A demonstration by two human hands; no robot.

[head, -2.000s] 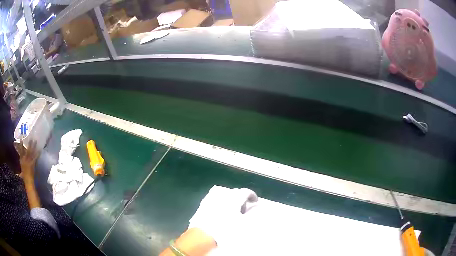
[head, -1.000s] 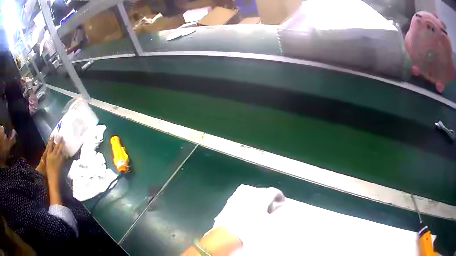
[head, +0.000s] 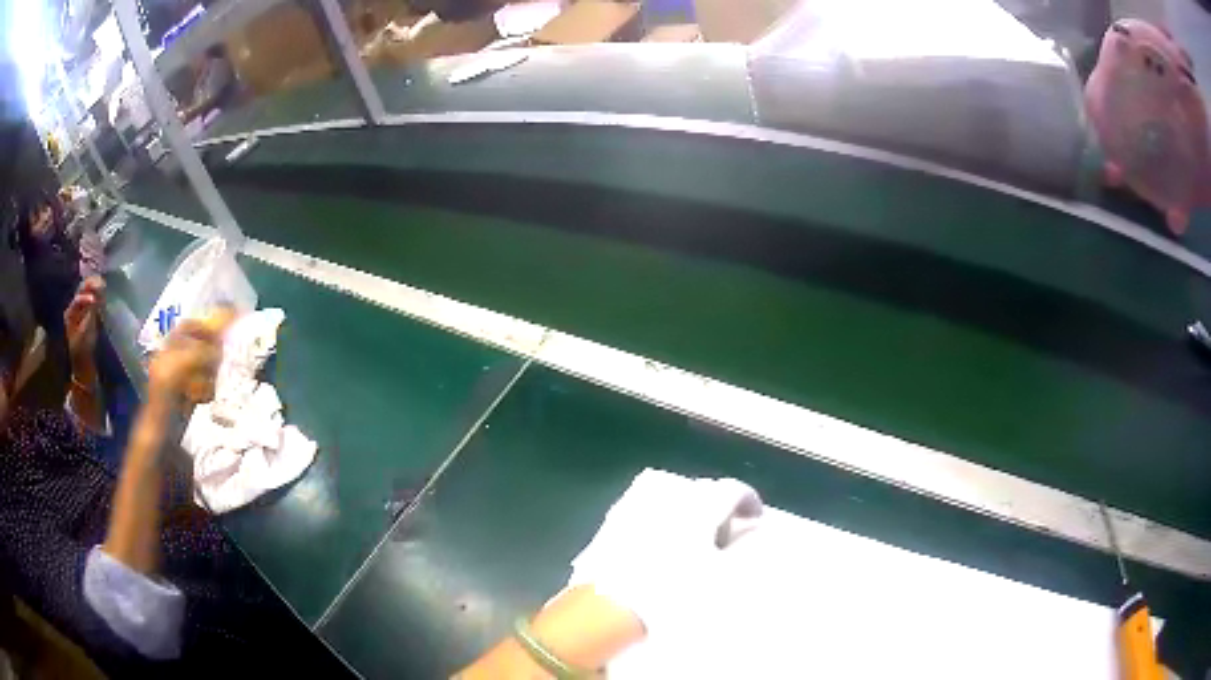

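Note:
A flat white sheet [head: 877, 598] lies on the green bench before me, overexposed. My left hand [head: 664, 545] rests at its left end; the wrist is bare with a green bangle, while the hand looks white-gloved and blends into the sheet. Its fingers cannot be told apart, nor whether it holds anything. A yellow-orange electric screwdriver [head: 1137, 640] stands upright at the lower right, its thin bit or cord pointing up and its lower part cut off by the picture's edge. My right hand is not seen.
A green conveyor belt [head: 638, 279] with a pale edge rail [head: 744, 399] runs beyond the bench. At left, a neighbour's blurred hand [head: 186, 359] is over a white housing [head: 199, 286], beside crumpled rags [head: 246, 452]. A clear bin [head: 930, 120] and pink pig-shaped item [head: 1149, 120] stand beyond.
The view has swung left. The neighbour's orange screwdriver has left the bench, and the neighbour's hand is raised over the housing. My left hand stays at the sheet's left end.

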